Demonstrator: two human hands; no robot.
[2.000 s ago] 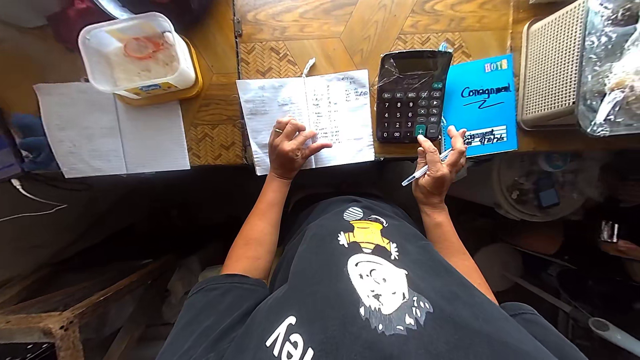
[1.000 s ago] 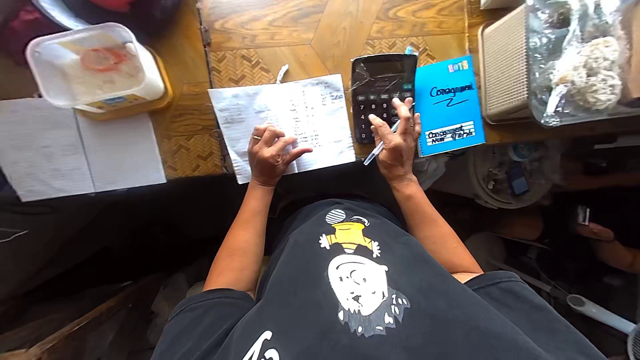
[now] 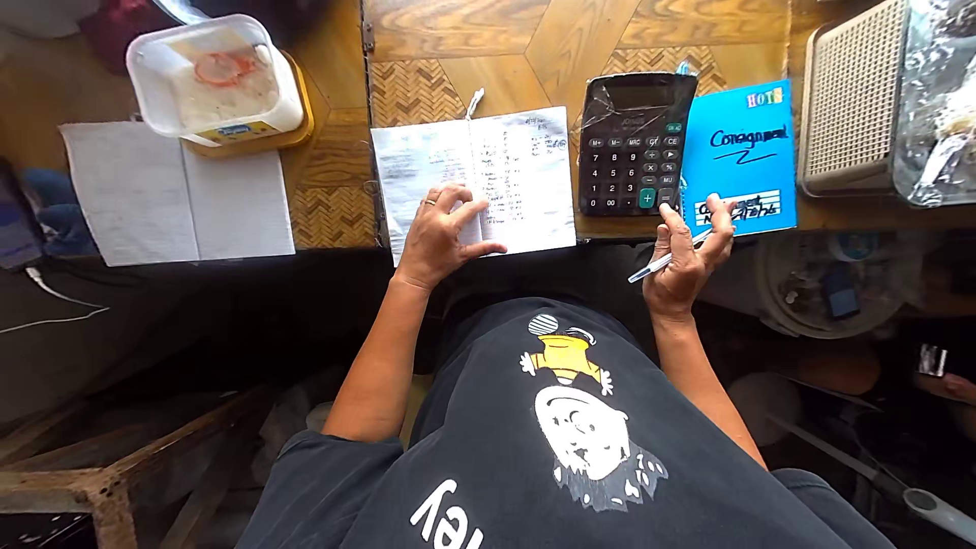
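My left hand [image 3: 444, 232] rests on the lower part of an open notebook [image 3: 530, 179] with handwritten pages, fingers bent and thumb apart, gripping nothing. A pen [image 3: 656, 267] is held between the fingers of my right hand [image 3: 682, 263], its tip end pointing down to the left. One finger of that hand is at the lower right keys of a black desk calculator [image 3: 631, 152], which lies right of the open notebook. Partly under the calculator's right side is a blue notebook [image 3: 743, 164] with writing on its cover.
On the left of the wooden table [image 3: 488, 34] lies another open notebook [image 3: 236, 210], with a plastic tub [image 3: 164, 95] on a yellow lid above it. A beige woven-pattern basket [image 3: 850, 107] and a clear plastic container [image 3: 934, 168] stand at the right. Another person's hand [image 3: 959, 387] shows at the far right.
My right hand has moved from over the calculator's keys a second ago to its lower right corner, still with the pen. The left hand stays on the open notebook.
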